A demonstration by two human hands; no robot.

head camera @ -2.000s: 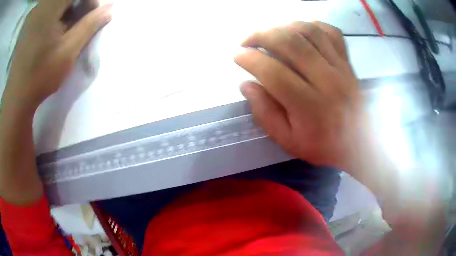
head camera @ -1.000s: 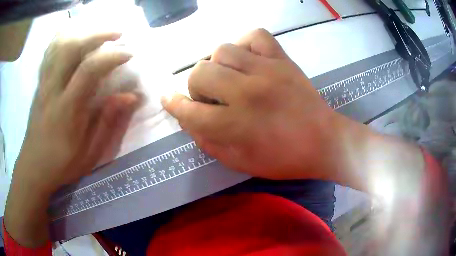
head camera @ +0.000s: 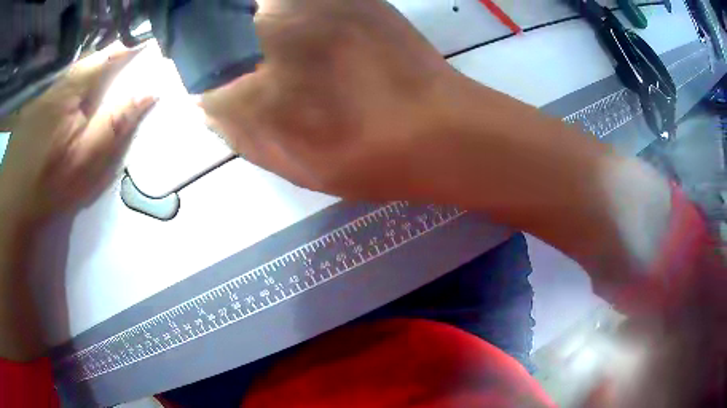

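The dark sewing machine head (head camera: pixel 209 40) hangs at the top left, with a bright lit area under it. My left hand (head camera: pixel 84 135) is at the left, its fingers reaching into the lit area; glare hides whether it holds cloth. My right hand (head camera: pixel 319 96) is beside the machine's grey end part, with its fingertips hidden behind that part and the hand itself. The white machine bed (head camera: pixel 191 247) lies below, with a small rounded grey tab (head camera: pixel 150 199) at the cover plate's corner.
A printed ruler scale (head camera: pixel 271 288) runs along the grey front edge. Black scissors (head camera: pixel 638 68) lie at the right table edge, beside a green-handled tool (head camera: pixel 632 13). A thin red stick (head camera: pixel 502 16) lies at the top, near the dark seam.
The machine head has come further into view at the top left. My right hand has moved up beside it, and my left hand is under the light. The grey tab is now visible.
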